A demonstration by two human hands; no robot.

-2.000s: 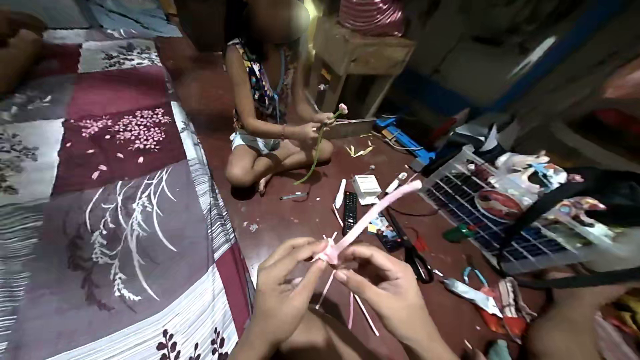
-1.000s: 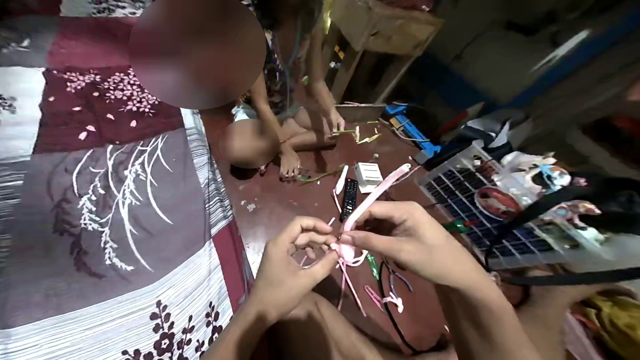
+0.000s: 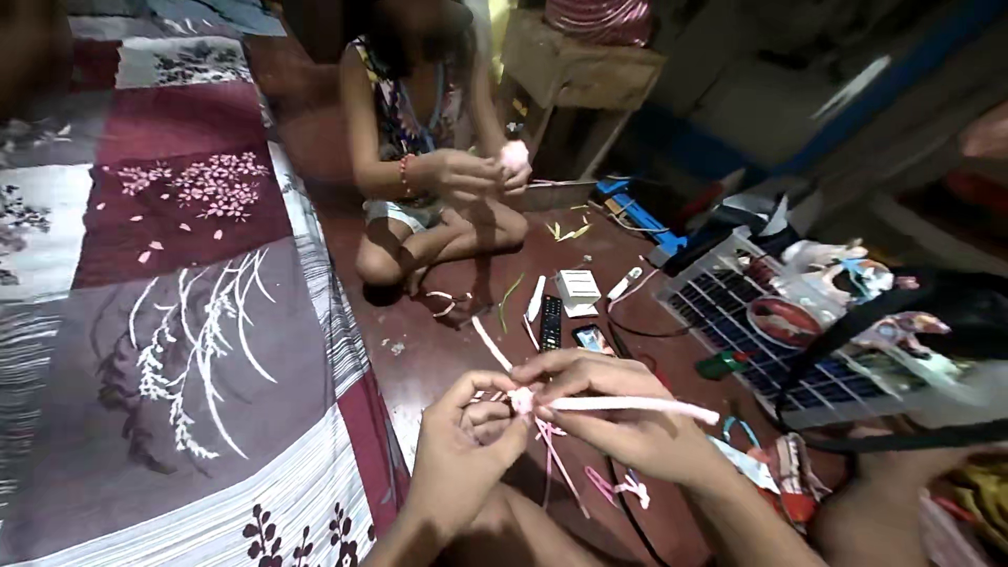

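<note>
Low in the middle of the view, my left hand (image 3: 472, 429) pinches a small pink knotted bundle of fuzzy stems (image 3: 522, 400) between thumb and fingers. My right hand (image 3: 614, 409) grips the same bundle from the other side. One long pale pink fuzzy stem (image 3: 638, 405) sticks out to the right past my right fingers, and another end points up and left. Thin pink strands (image 3: 561, 465) hang beneath the bundle. Pink looped pieces (image 3: 618, 487) lie on the floor below my right hand. How the stems cross between my fingertips is partly hidden.
A person (image 3: 441, 157) sits cross-legged ahead, holding a fluffy pink piece (image 3: 514, 156). On the red floor are a remote control (image 3: 550, 323), a phone (image 3: 592, 339) and a white box (image 3: 578, 291). A white wire-grid crate (image 3: 740, 346) with items stands right; a patterned cloth (image 3: 236, 315) spreads left.
The long pink stem pointed up and right earlier; now it lies nearly level to the right. The other person's hands have risen from near the floor and now hold a fluffy pink piece.
</note>
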